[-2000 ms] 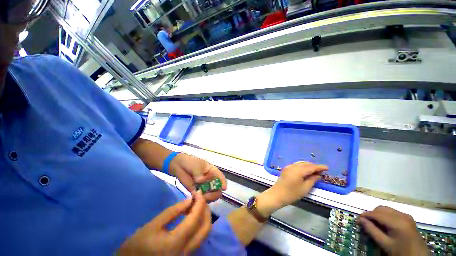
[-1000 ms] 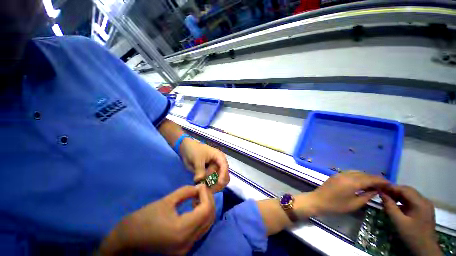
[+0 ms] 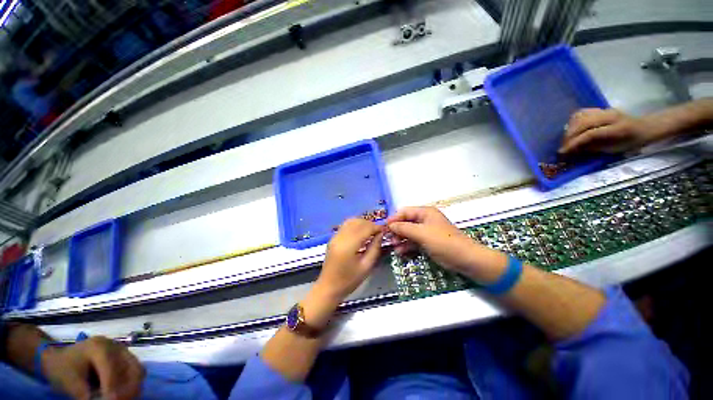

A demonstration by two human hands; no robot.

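My left hand (image 3: 349, 254), with a watch on the wrist, and my right hand (image 3: 430, 237), with a blue band, meet at the fingertips over the left end of the green circuit board panel (image 3: 547, 237). Tiny copper-red parts (image 3: 385, 229) show between the pinched fingertips of both hands; their exact number and leads are too small to tell. The blue parts tray (image 3: 324, 191) lies just behind my hands, with copper-red parts gathered at its near right corner and a few scattered ones.
Another person's hand (image 3: 602, 131) reaches into a second blue tray (image 3: 539, 101) at upper right. Another blue tray (image 3: 94, 258) stands at left. A neighbour's hand (image 3: 98, 367) is at lower left. Metal rails (image 3: 234, 324) run along the line; a yellow strip (image 3: 219, 260) lies behind.
The view has swung from the neighbour at left to the line in front. My left hand has left the tray and met my right hand at the panel's end.
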